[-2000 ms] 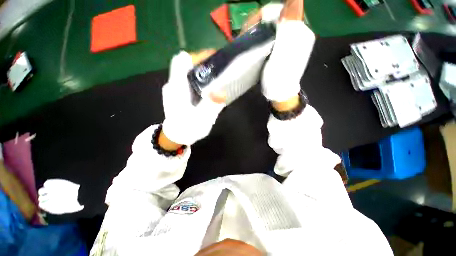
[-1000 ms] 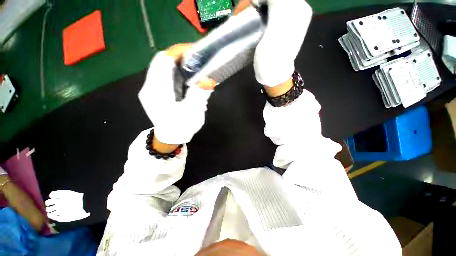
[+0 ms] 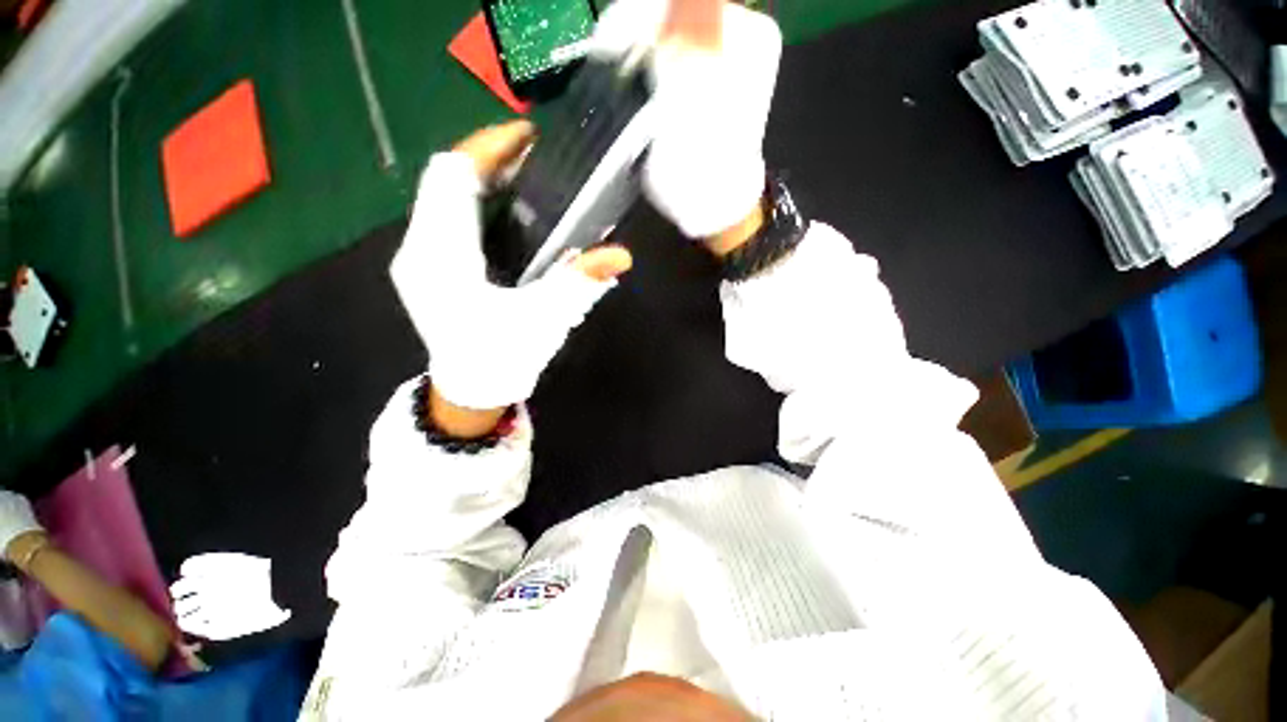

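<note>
My left hand [image 3: 494, 282], in a white glove with bare fingertips, grips the near left end of a black device housing [image 3: 576, 148]. A silver-white edge shows along the housing's lower right side. My right hand [image 3: 706, 120], also gloved, holds the far right end. The housing is tilted in the air above the black mat and is slightly blurred; its inside cannot be seen. An open housing with a green circuit board [image 3: 542, 35] lies beyond it on the green conveyor, beside an orange-red foam pad [image 3: 487, 64].
Stacks of cover plates [image 3: 1094, 71] stand on the mat at right. Another foam pad [image 3: 215, 158] and a covered unit [image 3: 34, 317] lie on the conveyor at left. A spare glove [image 3: 226, 595], a pink sheet [image 3: 106, 522] and a neighbour's arm [image 3: 92, 600] are lower left. A blue stool [image 3: 1200, 346] is at right.
Both hands have kept hold of the housing. They have turned it steeper, with more of its black face showing, and my right hand has moved left. The view has shifted slightly.
</note>
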